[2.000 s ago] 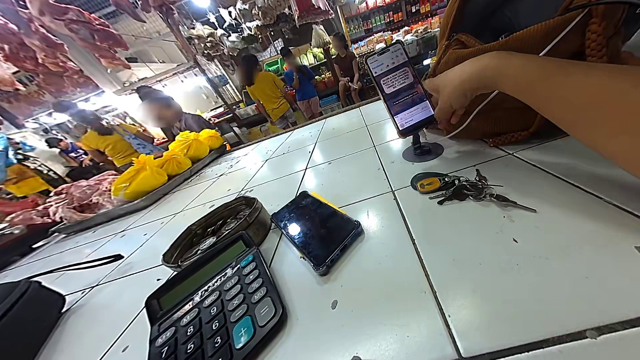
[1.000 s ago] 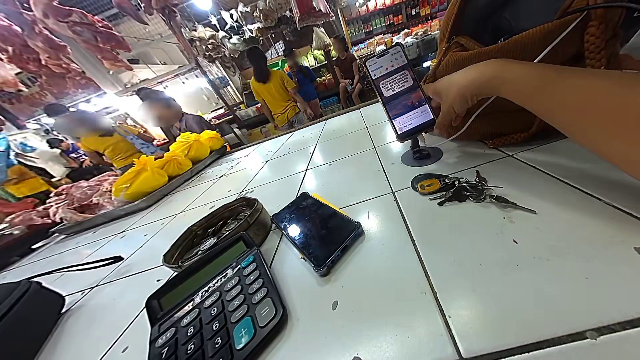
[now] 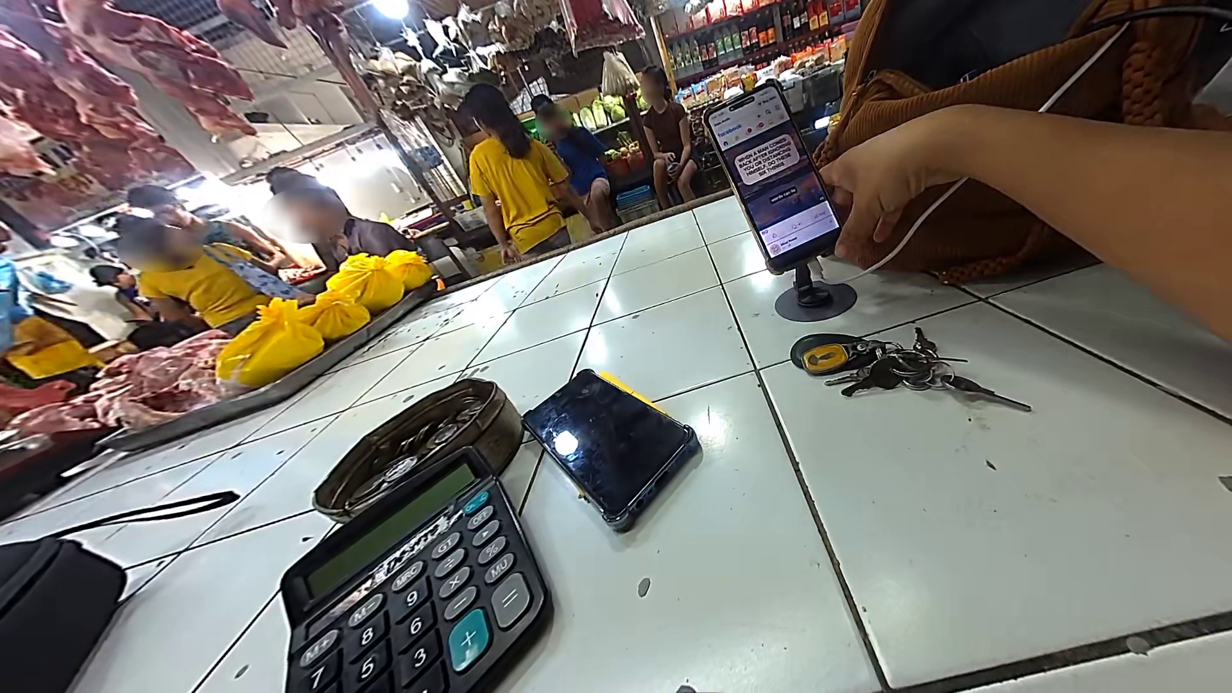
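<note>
My right hand (image 3: 890, 183) is at the right edge of a smartphone (image 3: 775, 183) that stands lit on a small round-based stand (image 3: 814, 299); its fingertips are partly hidden behind the phone, so the grip is unclear. A white cable (image 3: 938, 207) passes by the wrist. In front of the stand lies a bunch of keys (image 3: 910, 371) with a black and yellow fob. Farther left, a dark-screened phone (image 3: 611, 445) lies flat beside a round container with coins (image 3: 414, 448) and a black desk calculator (image 3: 419, 587). My left hand is out of view.
The white tiled counter (image 3: 674, 597) spans the view. A brown corduroy bag (image 3: 962, 212) stands behind my right hand. A black pouch (image 3: 58, 606) lies at lower left. Yellow plastic bags (image 3: 274, 345) and raw meat (image 3: 159, 380) sit on a tray at left. Several people are beyond the counter.
Beyond the counter, the standing person in the yellow shirt has turned and shifted a little. My right hand stays beside the upright phone, and the things on the counter have not moved.
</note>
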